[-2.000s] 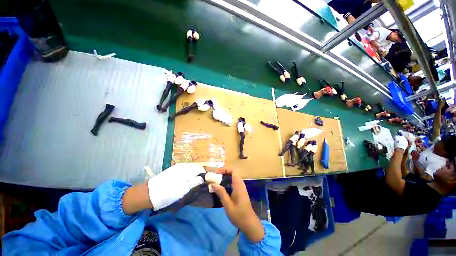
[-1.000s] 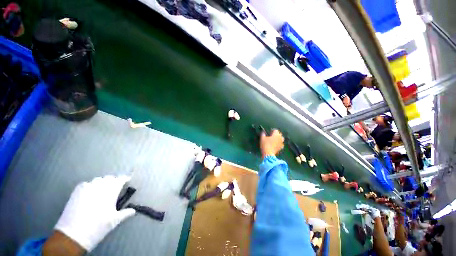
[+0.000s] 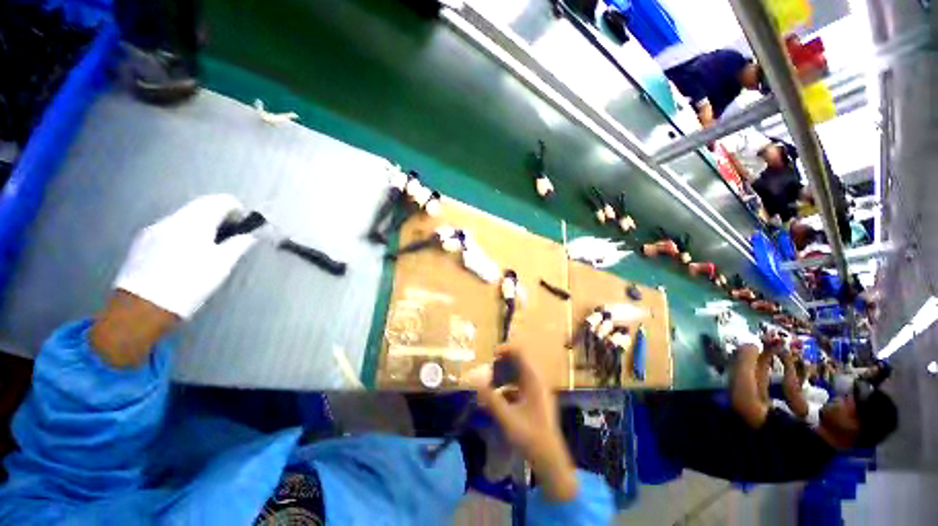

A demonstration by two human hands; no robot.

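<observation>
My left hand (image 3: 183,257), in a white glove, is over the grey mat (image 3: 113,205) with its fingers closed on a black limb (image 3: 241,225). A second black limb (image 3: 313,256) lies loose on the mat to its right. My bare right hand (image 3: 522,403) is at the near edge of the cardboard (image 3: 453,308), holding a blurred black piece (image 3: 505,368). A small round whitish disc (image 3: 431,374) sits at the cardboard's near edge. Assembled black limbs with pale ends (image 3: 509,293) lie on the cardboard.
The green belt (image 3: 339,113) runs behind, carrying limbs and red-topped parts (image 3: 666,250). A blue bin (image 3: 51,134) and dark jar (image 3: 163,51) stand at left. A blue tool (image 3: 640,353) lies on the cardboard. A person in black (image 3: 751,421) sits at right.
My right hand has come back from the belt to the bench's near edge with a black piece in it. My left hand has closed on one loose limb. The camera view has shifted.
</observation>
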